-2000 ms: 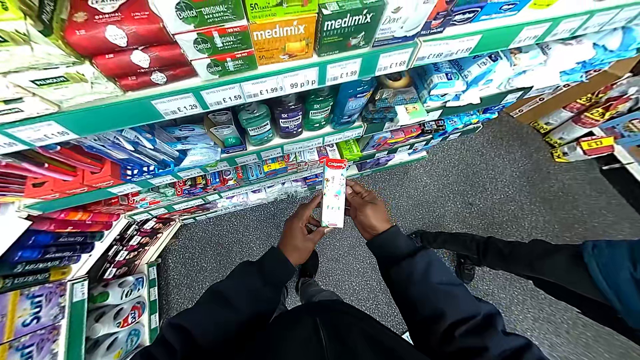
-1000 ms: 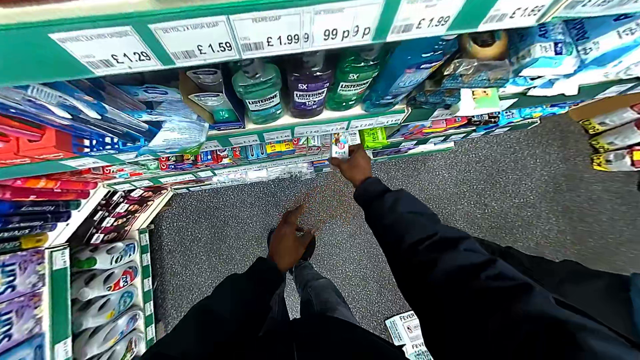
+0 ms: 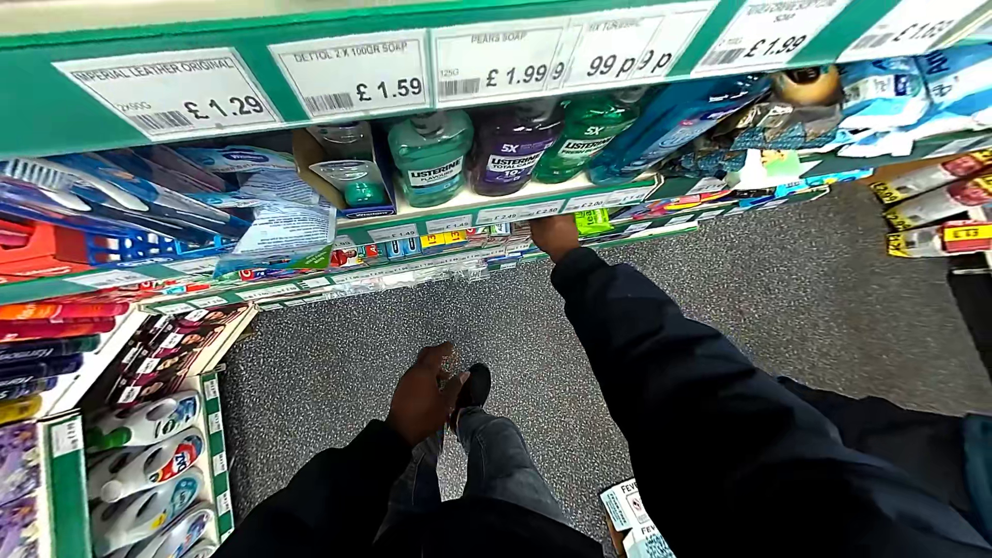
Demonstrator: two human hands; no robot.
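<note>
My right hand reaches in under the edge of the mouthwash shelf, beside a bright green packet. Its fingers are hidden by the shelf, so I cannot tell what they hold. Over the floor, my left hand hangs with its fingers apart and nothing in it. Above the right hand stand a purple Listerine bottle, a green Listerine bottle and a teal Listerine bottle. A blue mouthwash bottle leans to their right. The small white and red Colgate box is out of sight.
A green shelf edge with price labels crosses the top. Packaged toothbrushes lie at the left, with detergent bottles lower down. A printed carton sits at the bottom, near my legs. A person's dark sleeve or leg is at the right.
Two seconds ago both hands were at the Colgate box over the floor. The left has let go; the right carried the box to the lower shelf and is now further under its edge. The view is closer.
</note>
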